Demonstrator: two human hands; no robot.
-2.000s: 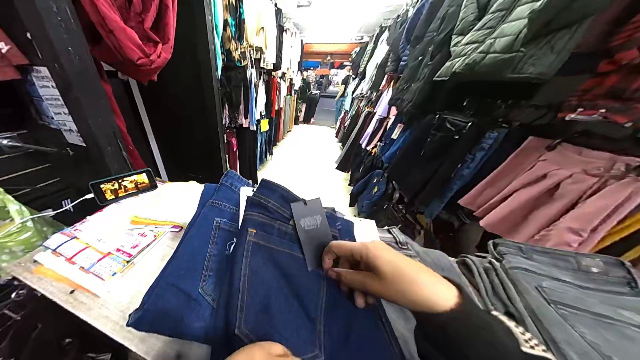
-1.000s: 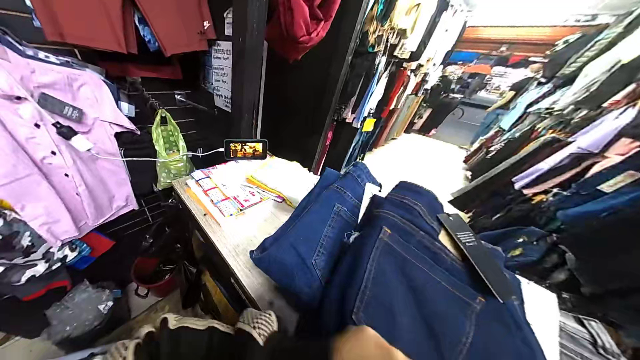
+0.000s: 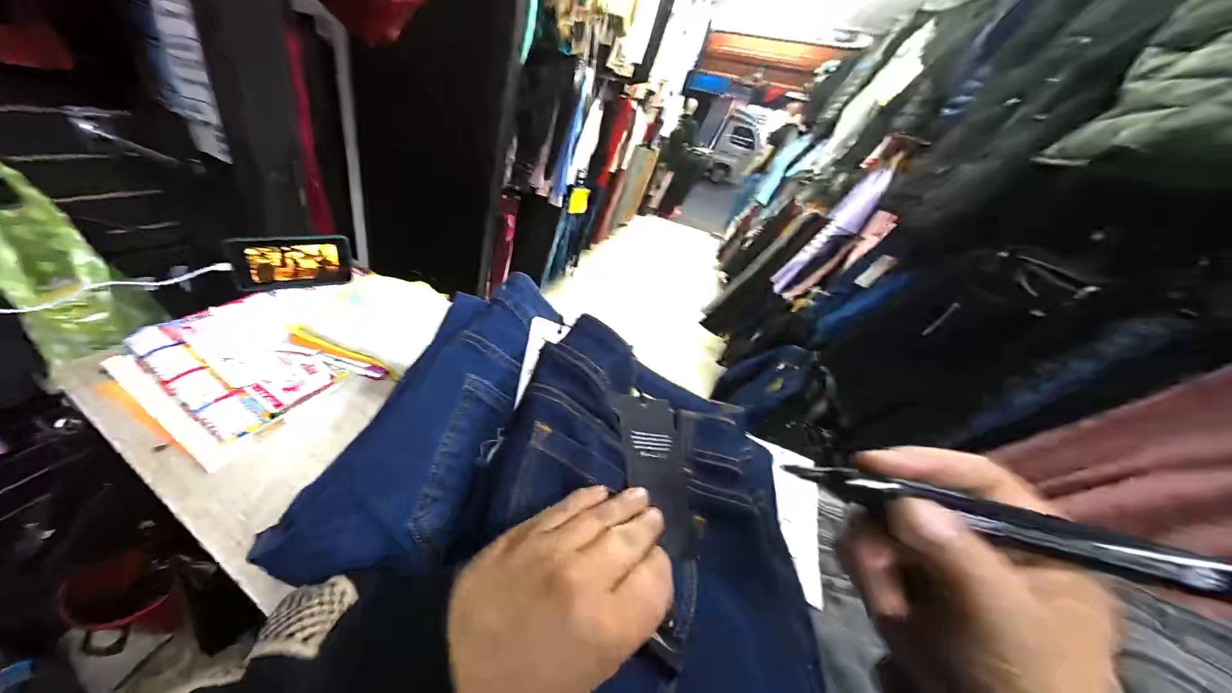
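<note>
My left hand (image 3: 568, 587) lies on folded dark blue jeans (image 3: 751, 597), its fingertips over the edge of a black hang tag (image 3: 654, 452) that bears pale writing. Whether the fingers pinch the tag is unclear. A black pen (image 3: 1020, 525) is held in my right hand (image 3: 982, 587), at the right of the jeans, its tip pointing left near a white sheet (image 3: 797, 520) that sticks out from under them. Another folded pair of blue jeans (image 3: 385, 481) lies at the left, touching the first.
Printed papers (image 3: 231, 371) and a phone (image 3: 292, 262) with a lit screen and white cable are on the counter (image 3: 154, 462) at left. Grey jeans (image 3: 1165, 635) lie at lower right. Clothes racks flank a bright aisle (image 3: 630, 274), with people far off.
A pen now shows in my right hand, which held the tag two seconds ago. My left hand has come onto the jeans at the tag. The view swung left, then back.
</note>
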